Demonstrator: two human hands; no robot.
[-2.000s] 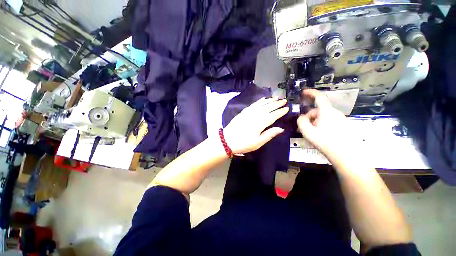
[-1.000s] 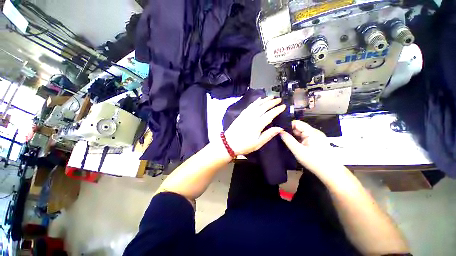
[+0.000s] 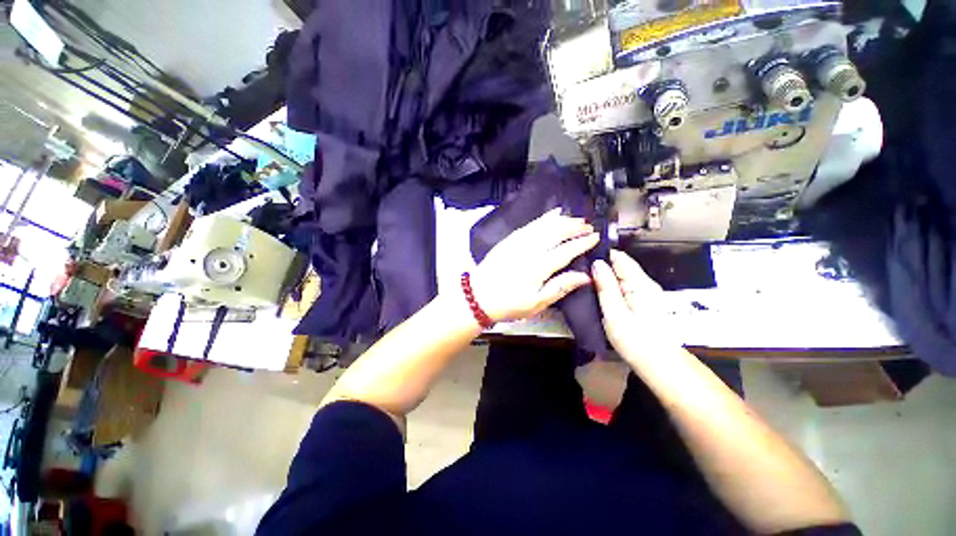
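A dark purple garment panel (image 3: 540,199) lies on the cloth plate at the needle area (image 3: 610,204) of the grey JUKI overlock machine (image 3: 713,120). Its lower end hangs over the table's front edge. My left hand (image 3: 533,264), with a red bracelet at the wrist, lies on the panel, palm down, fingertips just left of the presser foot. My right hand (image 3: 627,304) holds the panel's right edge between thumb and fingers, just in front of the foot. The needle itself cannot be made out.
A large dark purple garment heap (image 3: 419,115) lies behind and left of my left hand. A rounded dark pile (image 3: 917,230) is at the far right. A cream sewing machine (image 3: 225,262) stands to the left. A brown cardboard box (image 3: 851,382) is below the table's right edge.
The panel has moved away from me through the needle area, and its hanging end is shorter. My right hand has moved from the presser foot down to the panel's edge. The metal cover beside the foot has closed.
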